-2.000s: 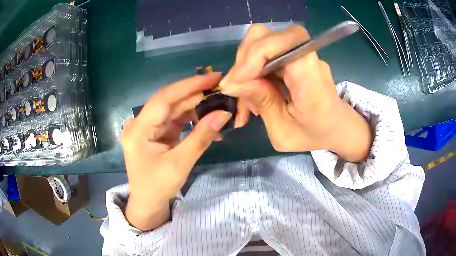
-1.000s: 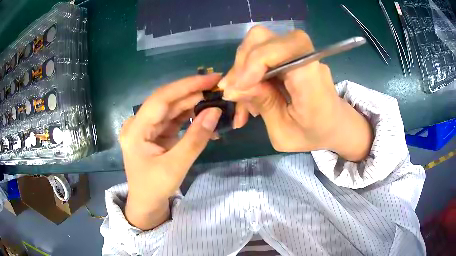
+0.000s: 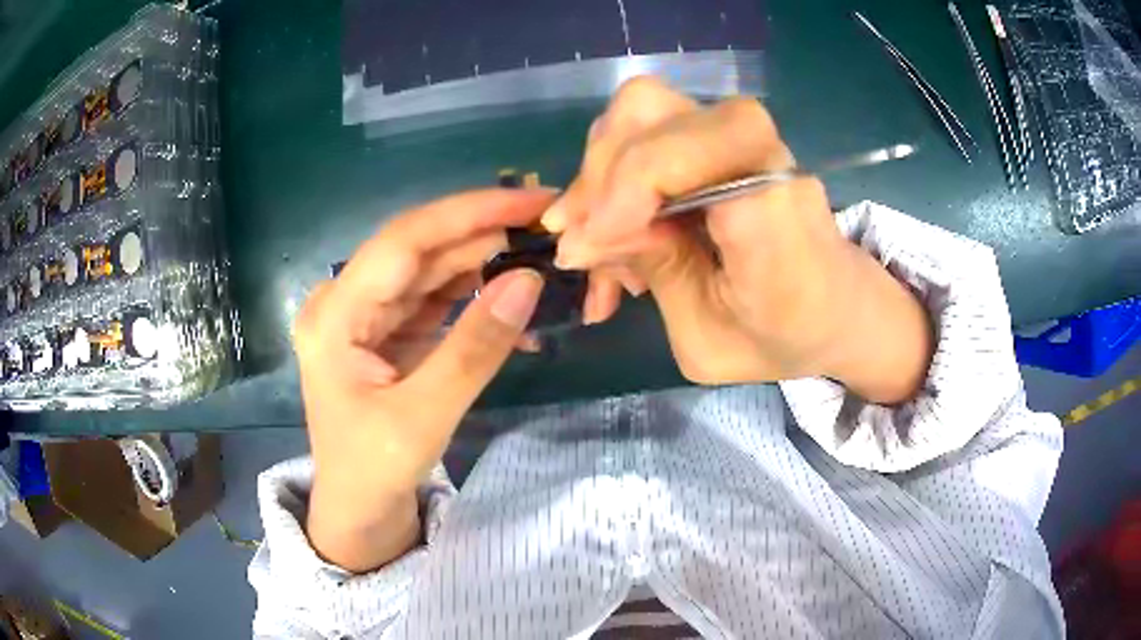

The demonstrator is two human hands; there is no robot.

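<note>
A dark round display module (image 3: 551,290) is pinched between the thumb and fingers of my left hand (image 3: 407,331). A gold-and-dark flex cable (image 3: 511,179) sticks up behind it, partly hidden by my fingers. My right hand (image 3: 732,238) holds silver tweezers (image 3: 751,184); their rear end points right and their tip is hidden by the fingertips. The fingertips of my right hand are at the module's upper edge, touching or very near it. Whether a thin adhesive piece is there cannot be seen.
A stacked clear blister tray (image 3: 188,250) with discs and orange cables is at left. A black adhesive sheet (image 3: 551,44) lies at the back. Spare tweezers (image 3: 920,88) and a second blister tray (image 3: 1076,138) are at right. A blue bin (image 3: 1082,340) and a carton (image 3: 125,494) are below the bench.
The rear end of the tweezers has swung down, so they lie flatter. The module has tilted in my left hand, and my left thumb has shifted a little to the left.
</note>
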